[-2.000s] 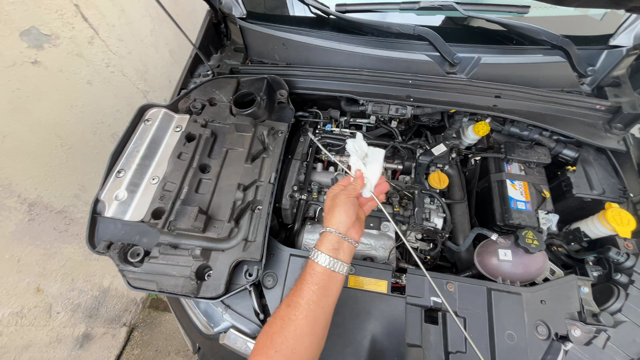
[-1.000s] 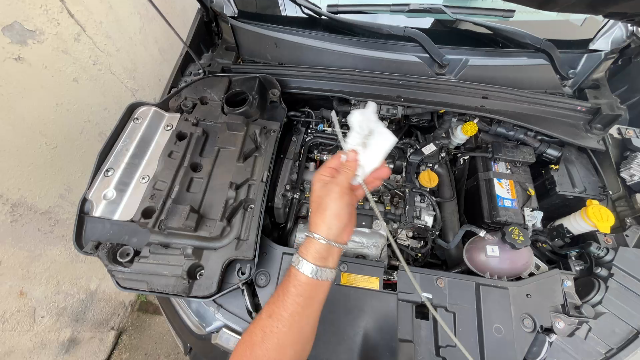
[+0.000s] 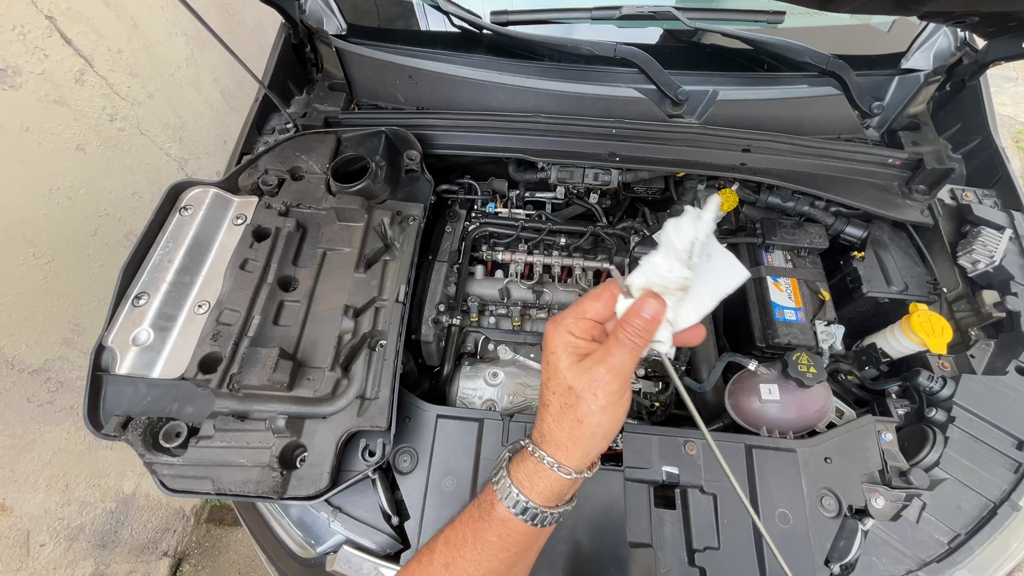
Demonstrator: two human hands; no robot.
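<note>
My left hand [image 3: 596, 352], with a metal watch [image 3: 524, 492] and a chain bracelet at its wrist, pinches a crumpled white wipe [image 3: 684, 264] over the engine. The wipe is folded around a long thin metal rod, seemingly a dipstick [image 3: 720, 456]. A short end of the rod shows just above my fingers; the rest slants down to the right and leaves the view at the bottom edge. My right hand is not in view, and what holds the rod's far end is hidden. Beneath lies the exposed engine [image 3: 528, 280] with its metal fuel rail and pipes.
An upturned black plastic engine cover [image 3: 320, 320] rests left of the engine. To the right are a battery [image 3: 788, 296], a pinkish coolant tank [image 3: 776, 400] and a yellow-capped filler neck [image 3: 920, 330]. A thin support rod [image 3: 240, 64] stands at upper left, with wipers [image 3: 640, 60] behind.
Less of the metal rod sticks out beyond my left hand than before; the wipe is now close to that end. The left hand has kept its hold.
</note>
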